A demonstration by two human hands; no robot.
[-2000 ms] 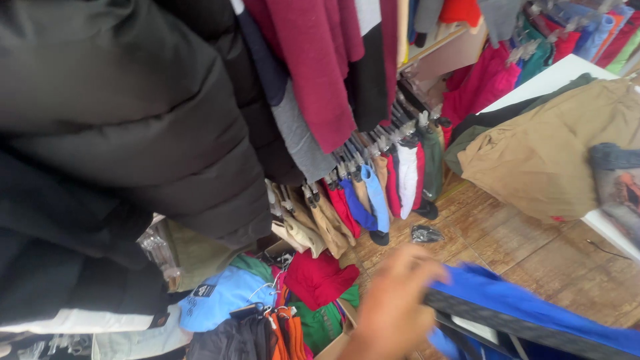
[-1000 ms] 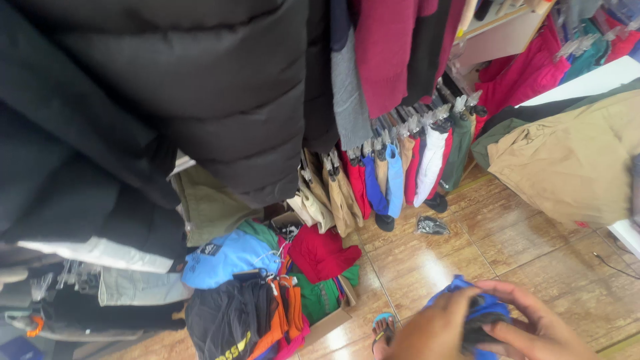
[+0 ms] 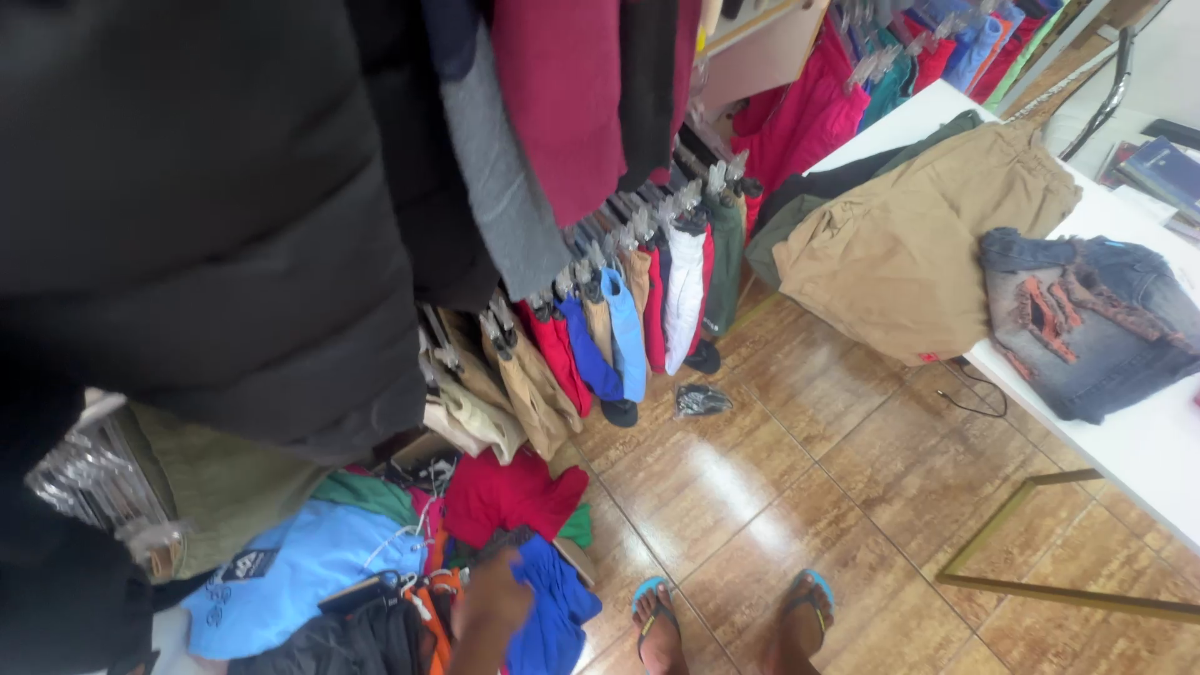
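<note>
My left hand (image 3: 492, 595), blurred, reaches in from the bottom edge over a heap of clothes. It is at the left edge of a royal blue garment (image 3: 553, 605); whether the fingers grip it cannot be told. Around it lie a red garment (image 3: 511, 497), a light blue garment with a tag (image 3: 300, 567), a black garment (image 3: 347, 642) and orange cloth (image 3: 431, 623). A cardboard box edge (image 3: 575, 560) shows beside the heap. My right hand is out of view.
A dark puffer jacket (image 3: 206, 225) hangs close at left. Shorts on clip hangers (image 3: 623, 319) line a low rack. A white table (image 3: 1116, 469) holds tan trousers (image 3: 919, 234) and ripped denim (image 3: 1087, 328). A small plastic-wrapped item (image 3: 703, 400) and my sandaled feet (image 3: 659, 619) are on the tiled floor.
One second ago both hands held the blue garment above the floor at lower right. Now it lies on the clothes heap, my left hand beside it, and my right hand has left the view.
</note>
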